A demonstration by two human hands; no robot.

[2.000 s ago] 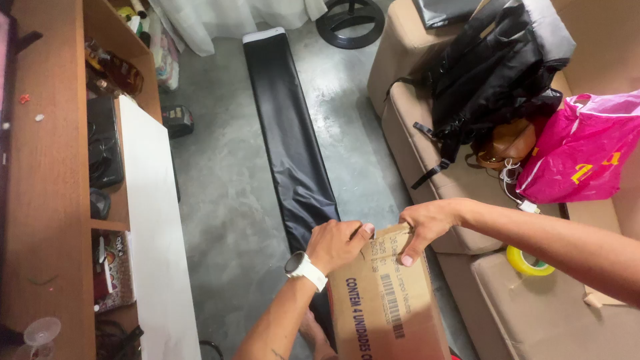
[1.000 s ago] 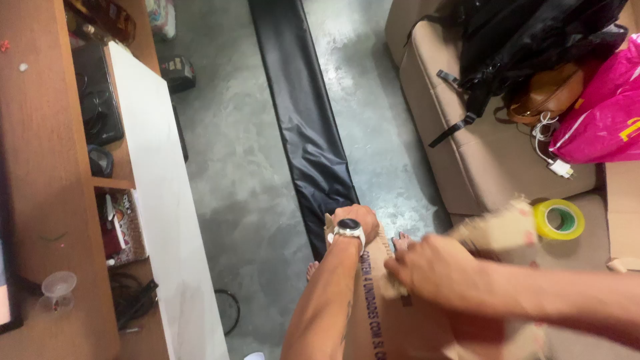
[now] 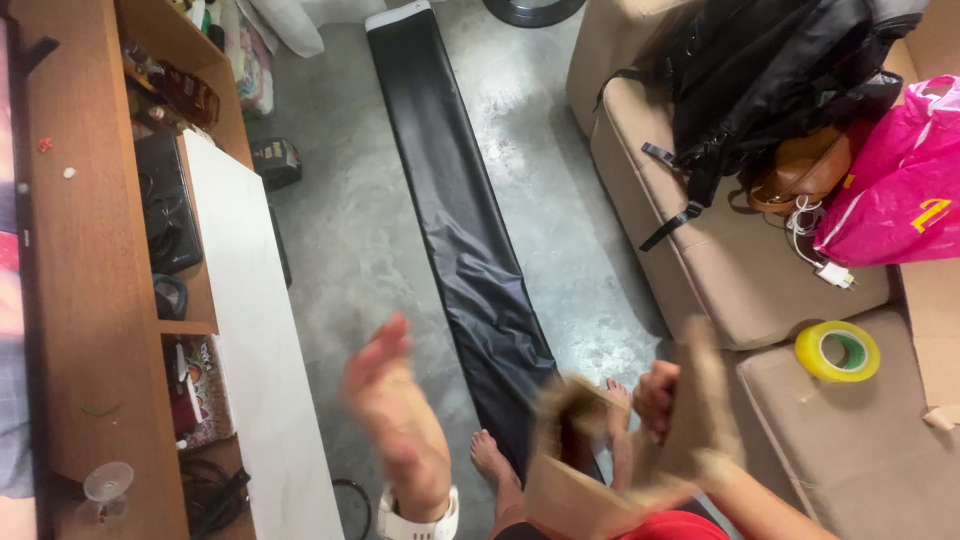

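Note:
My left hand (image 3: 394, 420), with a white watch (image 3: 418, 517) on its wrist, is raised over the floor with its fingers apart, blurred and holding nothing. To its right, a cardboard box (image 3: 574, 487) stands with its end open at my lap; its inside is dark. My right hand (image 3: 656, 401) grips a raised flap (image 3: 701, 397) of the cardboard, also blurred. Between my feet, a long black folded sheet (image 3: 465, 225) with a pale far end stretches away over the grey floor.
On the beige sofa (image 3: 750, 300) at right lie a black backpack (image 3: 742, 97), a brown pouch (image 3: 806, 169), a pink bag (image 3: 900, 180), a white charger (image 3: 832, 274) and a yellow tape roll (image 3: 838, 351). A wooden cabinet (image 3: 90, 300) with a white panel (image 3: 255, 337) lines the left.
My left hand has come off the cardboard box and moved left, fingers spread. The box's end, closed two seconds ago, is now open, with a flap raised in my right hand.

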